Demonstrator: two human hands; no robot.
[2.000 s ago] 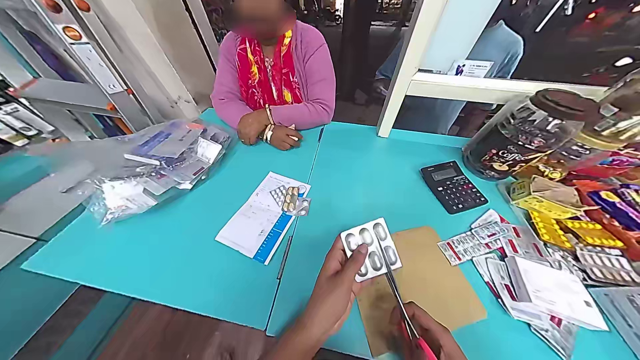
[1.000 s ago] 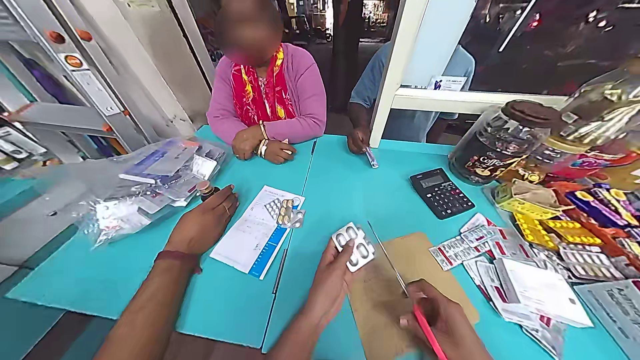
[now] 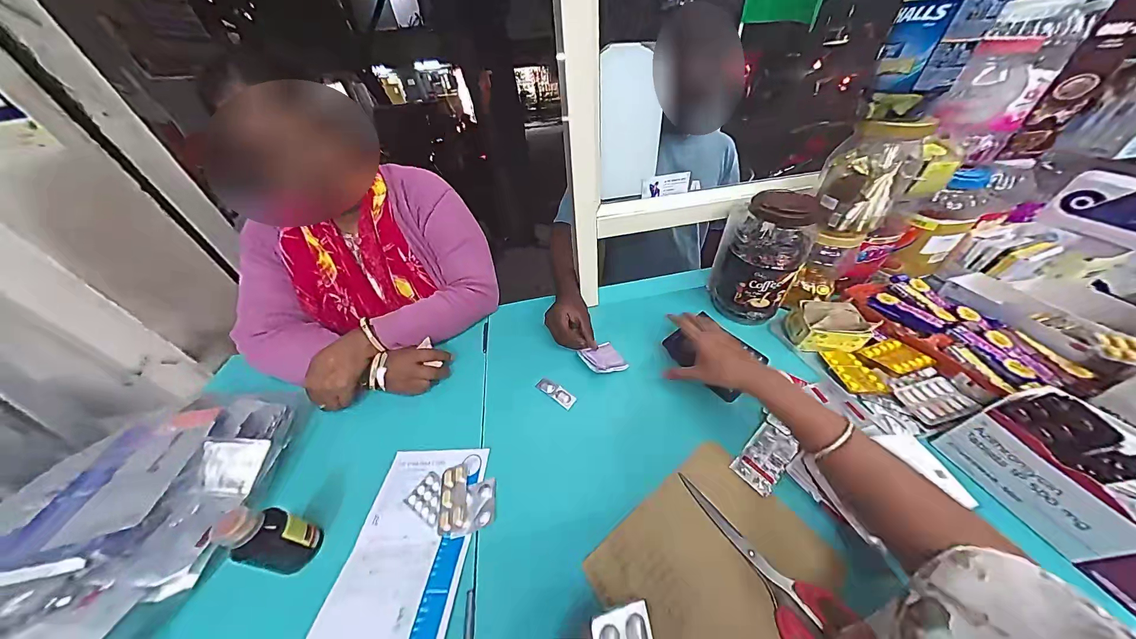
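Note:
My right hand is spread over a black calculator, its fingers apart; a bangle circles the wrist. Scissors with red handles lie on a brown paper envelope, below my forearm. At the bottom edge shows part of a silver blister pack; my left hand is out of view. A small blister strip lies mid-counter. Left of it, several blister packs rest on a white and blue paper. A small dark bottle stands beside a clear plastic bag of packets.
A person in a pink cardigan leans on the turquoise counter. Behind the window frame, another person's hand touches a folded purple paper. To the right are a coffee candy jar, medicine strips and boxes.
The scissors have left my right hand, which has moved onto the calculator. My left hand has dropped out of view. A co-worker's hand has left the dark bottle. The view has shifted.

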